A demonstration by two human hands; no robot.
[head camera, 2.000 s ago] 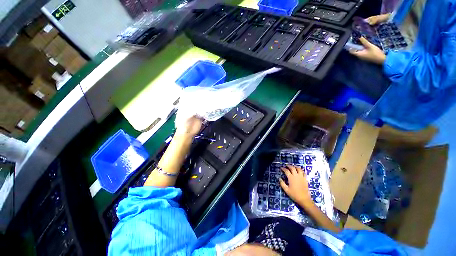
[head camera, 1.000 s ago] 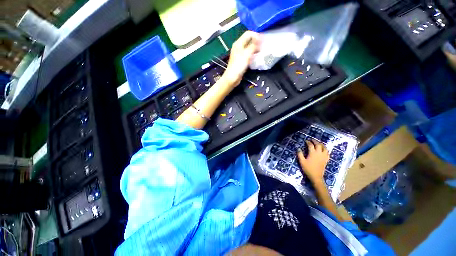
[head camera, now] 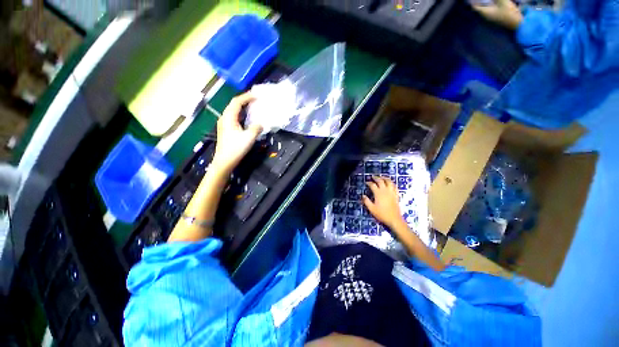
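My left hand point(head camera: 237, 127) is raised over the black foam tray point(head camera: 252, 225) and grips a clear plastic bag point(head camera: 305, 96) by its bunched, whitish end. The bag spreads out to the right and hides part of the foam tray. Dark phone housings point(head camera: 279, 153) with small orange spots lie in the tray slots. My right hand point(head camera: 384, 201) rests with fingers apart on a pale clear parts tray point(head camera: 415, 232) at my lap, over its grid of small dark parts. I see nothing held in it.
Two blue bins point(head camera: 240, 49) point(head camera: 132, 177) stand behind the foam tray, beside a yellow-green sheet point(head camera: 157, 95). More foam trays lie at left and top. An open carton point(head camera: 560, 210) and a smaller one point(head camera: 427, 108) are at right. Another person's blue sleeve point(head camera: 563, 68) is top right.
The view has swung about. My left hand still grips the bag, which hangs over the foam tray. My right hand stays on the parts tray.
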